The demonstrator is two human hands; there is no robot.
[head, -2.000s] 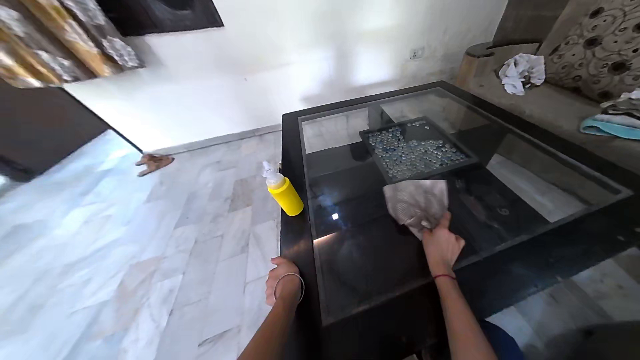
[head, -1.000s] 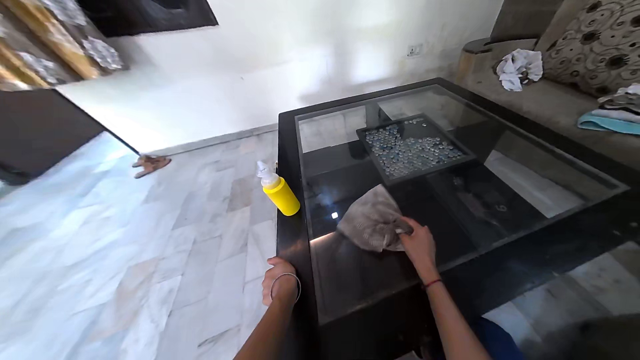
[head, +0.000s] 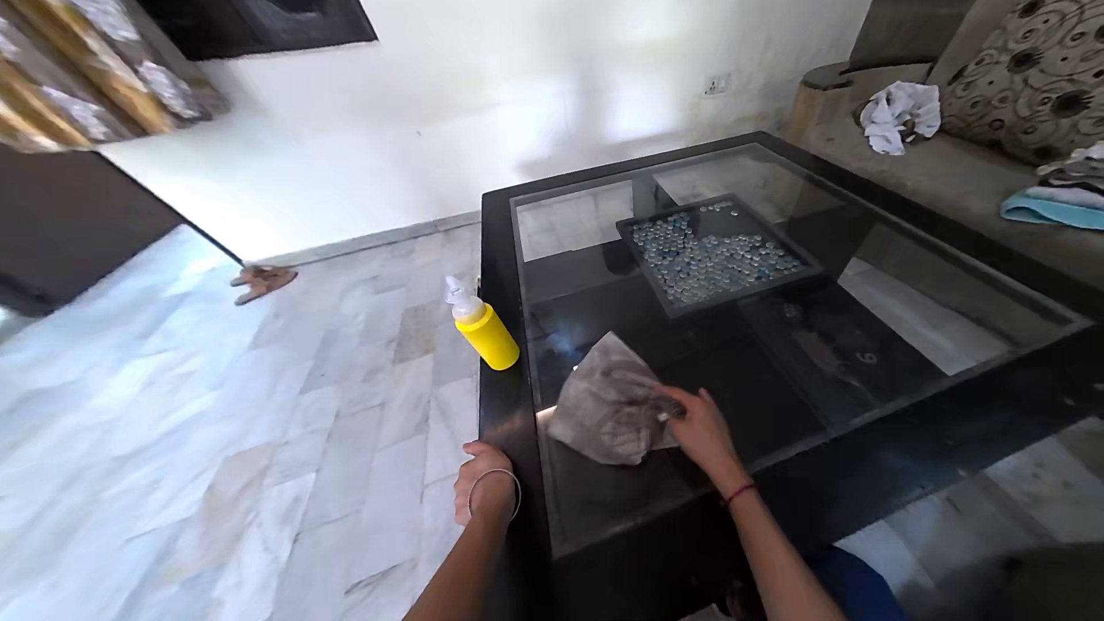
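Note:
My right hand grips a grey-brown cloth that lies spread on the near left part of the glass tabletop. My left hand, with a bangle at the wrist, rests on the table's dark left edge; its fingertips are partly hidden and no object shows in it. Farther along that same edge stands a yellow bottle with a clear nozzle. A square dark tray of glass pebbles shows in the middle of the table, seemingly under the glass.
A sofa at the right bears a crumpled white cloth and folded fabrics with a turquoise one. A mop leans by the wall on the marble floor. A patterned curtain hangs at the upper left.
From the area just before the pebble tray, my right hand has brought the cloth nearer and to the left. My left hand has stayed on the table's edge.

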